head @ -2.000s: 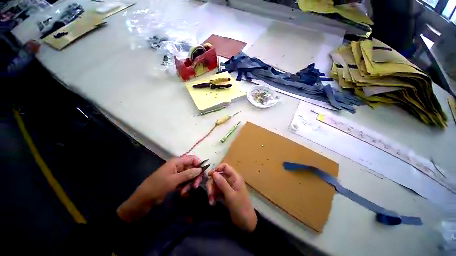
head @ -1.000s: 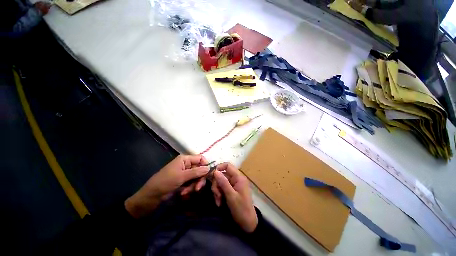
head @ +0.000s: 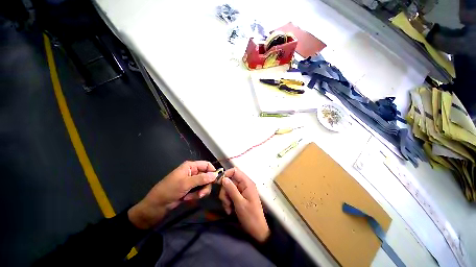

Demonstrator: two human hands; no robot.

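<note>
My left hand (head: 182, 185) is closed around a small dark two-pointed tool, perhaps snips, whose tips (head: 219, 172) show between my hands. My right hand (head: 242, 201) meets it, thumb and fingertips pinched on a tiny piece too small to make out. Both hands are in front of my body at the table's near edge. The tan cardboard board (head: 331, 203) lies to their right with tiny specks on it. A blue-grey fabric strip (head: 373, 224) lies across its right part and runs off the lower edge.
An awl (head: 284, 131) with red cord and a green pen (head: 288, 148) lie beyond my hands. Behind are pliers (head: 284, 85) on a pad, a dish (head: 331, 116) of tiny pieces, a red tape dispenser (head: 269, 52), a strip pile (head: 360, 107) and yellow stacks (head: 443, 125). A person's arm shows upper right.
The view has turned left, so the table's things sit farther right. The dark tool's tips, spread and clear before, are now mostly covered by my fingers. My hands stay close together.
</note>
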